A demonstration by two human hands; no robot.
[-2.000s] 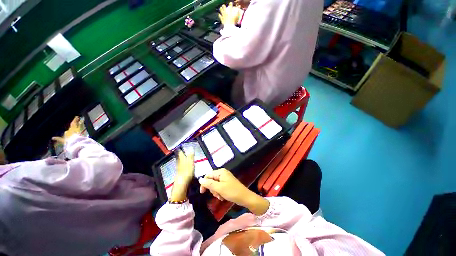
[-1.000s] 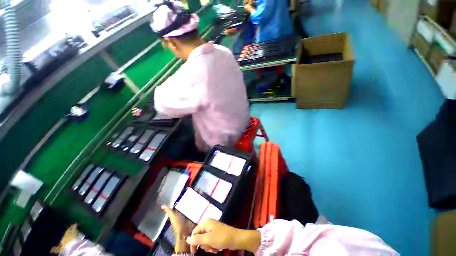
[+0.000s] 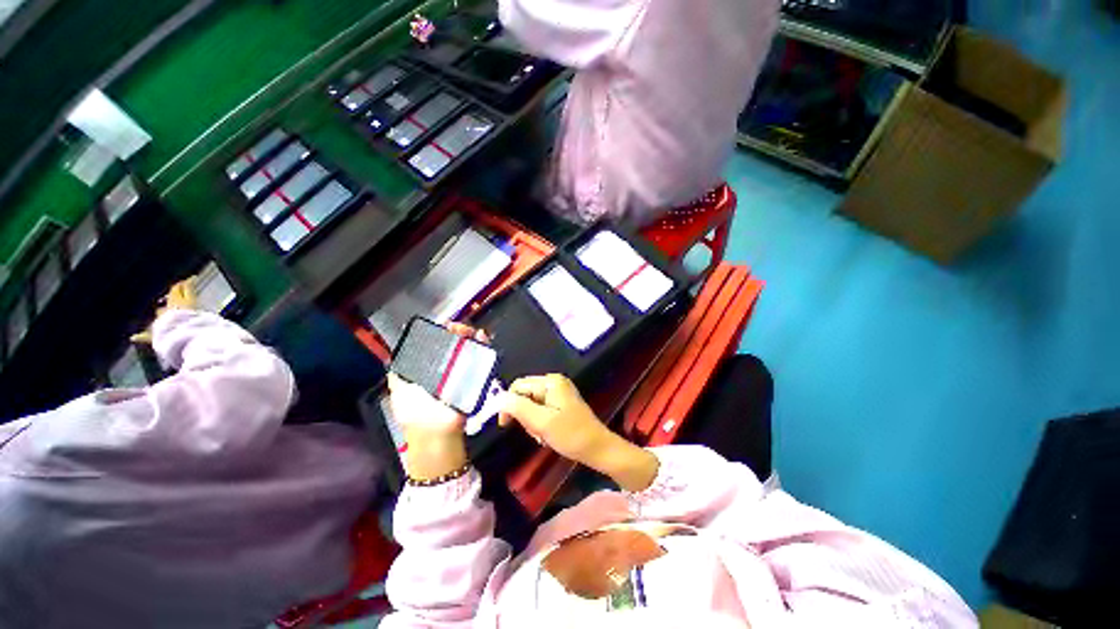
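Observation:
A smartphone (image 3: 445,364) with a dark edge and a red line across its pale face lies in my left hand (image 3: 425,424), tilted above the tray. My right hand (image 3: 553,412) is beside the phone's lower right end and pinches a small white wipe (image 3: 488,407) near its edge. The long black phone tray (image 3: 505,334) lies under and behind my hands. Two white-faced phones stand in its right slots, one plain (image 3: 571,308) and one with a red line (image 3: 624,272). Part of another phone shows at the tray's left end, mostly hidden by my left hand.
A red bin (image 3: 532,261) with silver-grey sheets is behind the tray. Red crates (image 3: 698,354) are at its right. Phone trays lie on the green bench (image 3: 184,133). Workers in pink sit left (image 3: 172,479) and ahead (image 3: 669,92). A cardboard box (image 3: 946,166) stands on the blue floor.
The view has swung back from the right. My left hand now holds a phone above the tray, and the white wipe shows in my right fingertips. Fewer phones show in the tray.

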